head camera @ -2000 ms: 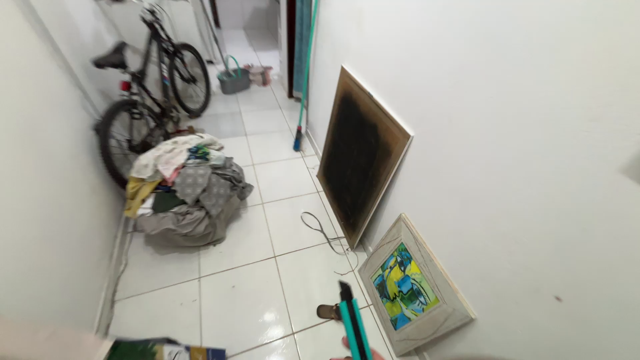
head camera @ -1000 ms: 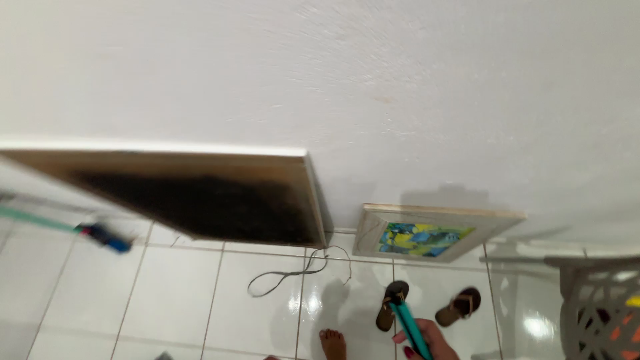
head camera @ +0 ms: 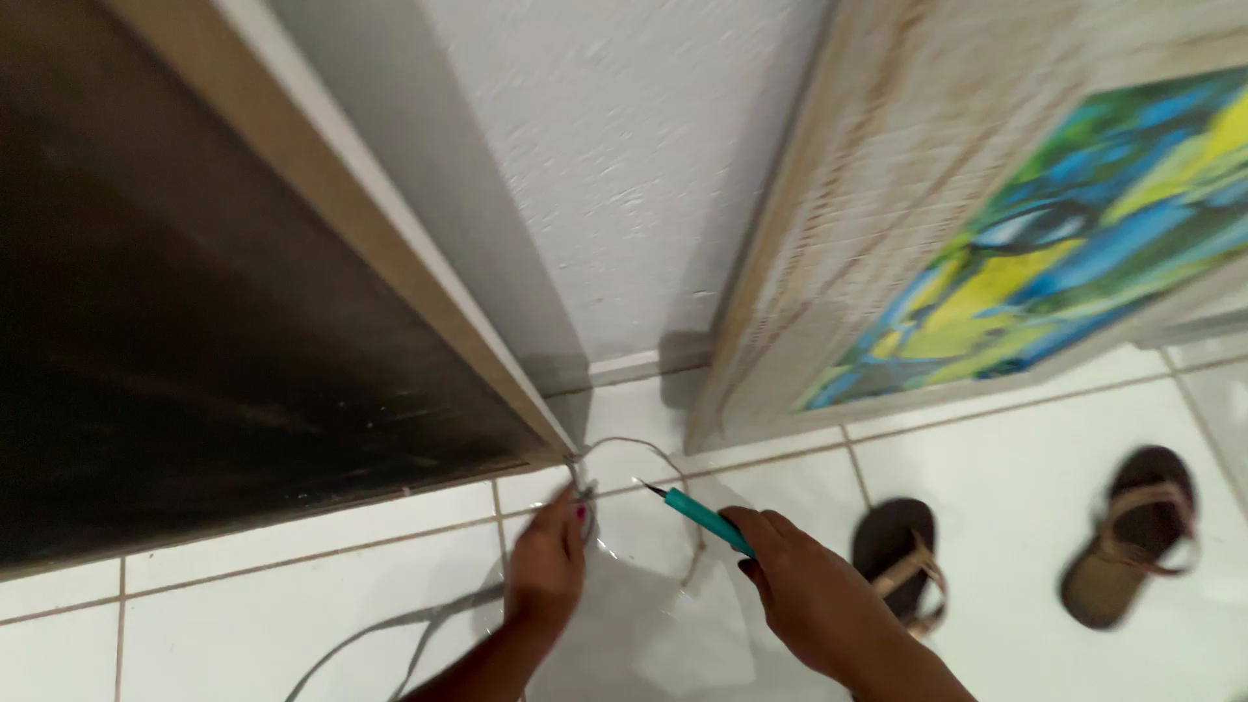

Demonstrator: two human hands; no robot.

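Observation:
My left hand (head camera: 548,561) pinches a thin grey cord (head camera: 419,616) at the lower corner of a dark panel with a wooden frame (head camera: 390,263). In my right hand (head camera: 809,590) is a teal-handled tool with a thin dark pointed tip (head camera: 704,520), which points left toward the cord. A thin wire or string (head camera: 673,464) curves over the tiles between the two hands. Part of the cord is hidden by the left fingers. Right of the panel leans a framed painting (head camera: 1033,263) in blue, yellow and green.
A white wall (head camera: 624,195) rises behind both frames, meeting the white tiled floor (head camera: 292,575). Two thong sandals lie at the right, one (head camera: 894,546) close beside my right forearm and the other (head camera: 1131,536) farther right.
My left hand has come into view and taken hold of the cord, which lay on the floor. The tool in my right hand now points toward the panel's corner. The view has moved much closer.

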